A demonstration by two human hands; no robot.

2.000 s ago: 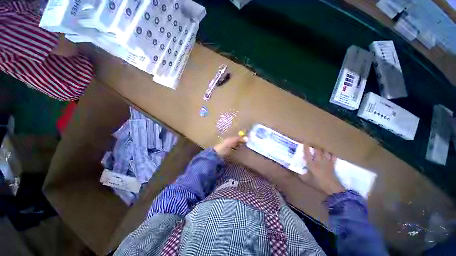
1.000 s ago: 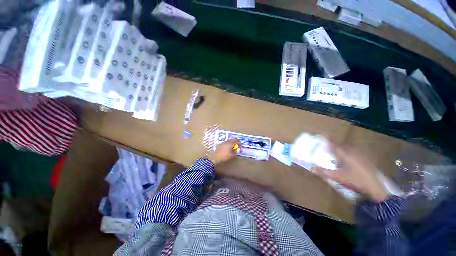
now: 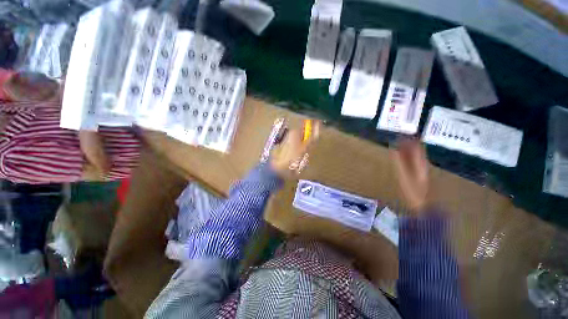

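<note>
A pale lilac-white tray with a dark thin part in it lies on the brown cardboard strip in front of me. White-and-light-blue cards lie at its right end. My left hand, blurred, is beyond the tray with a yellow spot at its fingertips, beside a clear sleeve and tiny pinkish pieces. Whether it holds anything is unclear. My right hand, blurred, reaches forward with extended fingers close below a white retail box at the belt's edge; nothing shows in it.
Stacked white boxes stand at the left. More boxes lie on the dark green belt. A deep brown carton holds lilac-white pieces. Another person's striped sleeve is at the left. Clear crinkled items lie far right.
My left hand has left the tray and moved forward to the sleeve and tiny pieces. My right hand no longer shows the white item and is now near the belt. The camera view has shifted.
</note>
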